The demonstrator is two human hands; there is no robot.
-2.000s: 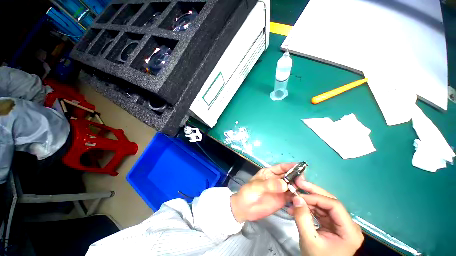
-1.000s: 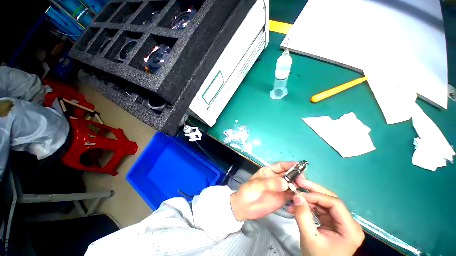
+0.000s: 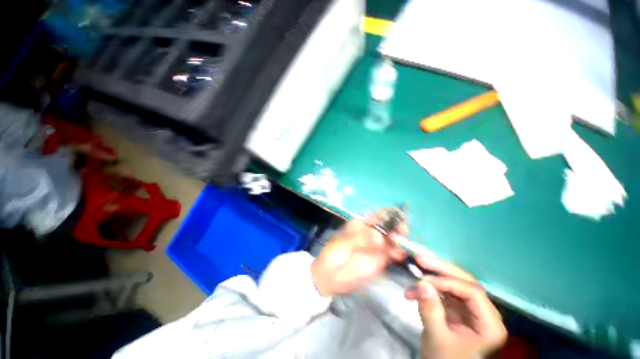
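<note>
The picture is blurred. My left hand [image 3: 354, 256] pinches a small watch unit [image 3: 391, 220] with a silvery rim, seen nearly edge-on above the bench's front edge. My right hand [image 3: 463, 308] is just to the right, its thumb and fingers closed on a thin tool [image 3: 414, 268] with a dark part and a pale part. The tool points toward the watch unit; whether they touch cannot be told.
On the green bench [image 3: 351, 151] are a clear syringe [image 3: 381, 95], an orange stick [image 3: 460, 112], white wipes [image 3: 467, 174], a white board [image 3: 505, 42] and film scraps [image 3: 326, 186]. A foam tray [image 3: 242, 84] stands left, a blue bin [image 3: 235, 235] below. A person's sleeve [image 3: 35, 175] shows far left.
The view has shifted and blurred. My right hand has drawn slightly away from my left, and more of the tool, with a dark part, shows between them. The watch unit stays in my left hand.
</note>
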